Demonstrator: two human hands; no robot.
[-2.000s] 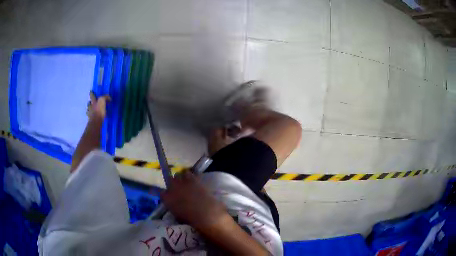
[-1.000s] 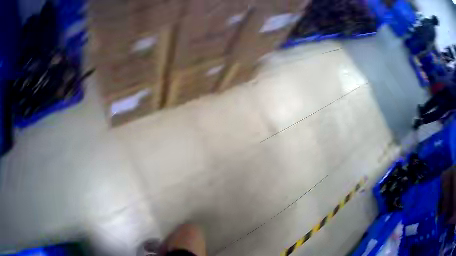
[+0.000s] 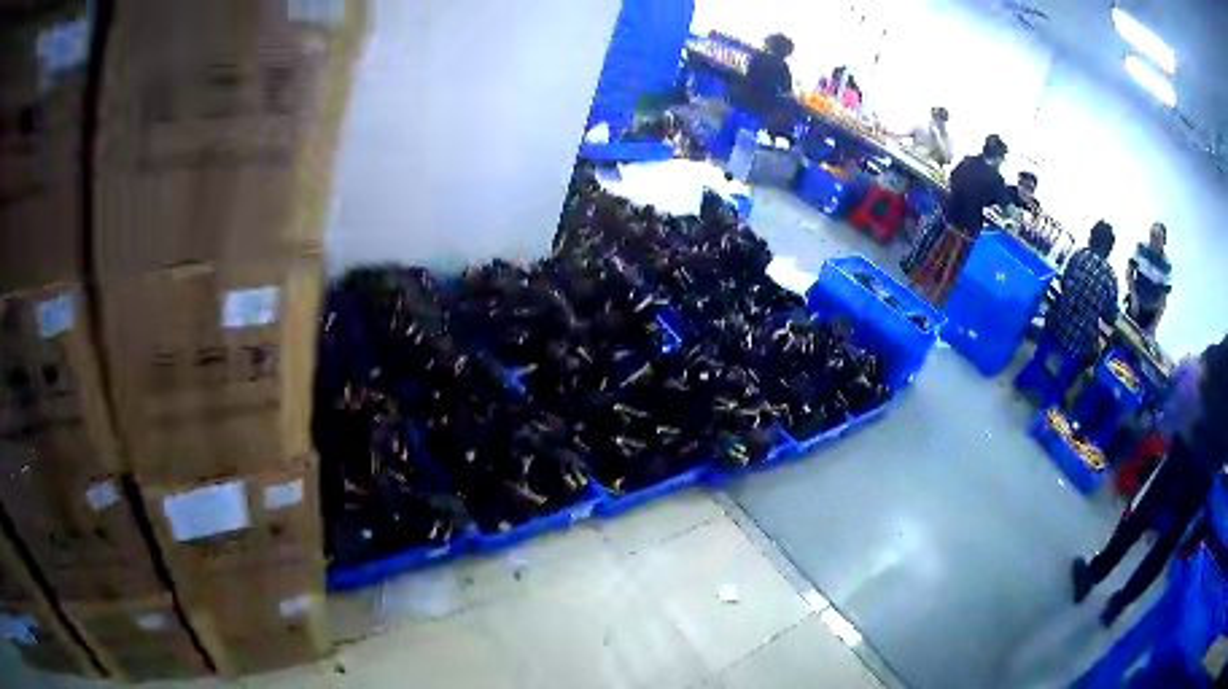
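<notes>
Neither of my hands is in the picture. Nearest in front of me, brown cartons (image 3: pixel 202 370) with white labels stand stacked at the left. Right beside them, dark figure parts (image 3: pixel 539 364), black with tan bits, lie heaped in blue floor crates (image 3: pixel 532 529) set in a row. Single parts in the heap cannot be told apart. A deeper blue crate (image 3: pixel 882 323) stands at the right end of the heap.
A pale wall or pillar (image 3: pixel 458 135) rises behind the heap. Pale tiles and grey floor (image 3: pixel 916 471) lie in front. Several people are by a long workbench (image 3: pixel 875 135) at the back right; one person (image 3: pixel 1172 471) stands at the right edge.
The view has swung from the tray stack and taped floor, past the cartons, to the dark heap and the room beyond. My hands and the tray stack have left the picture.
</notes>
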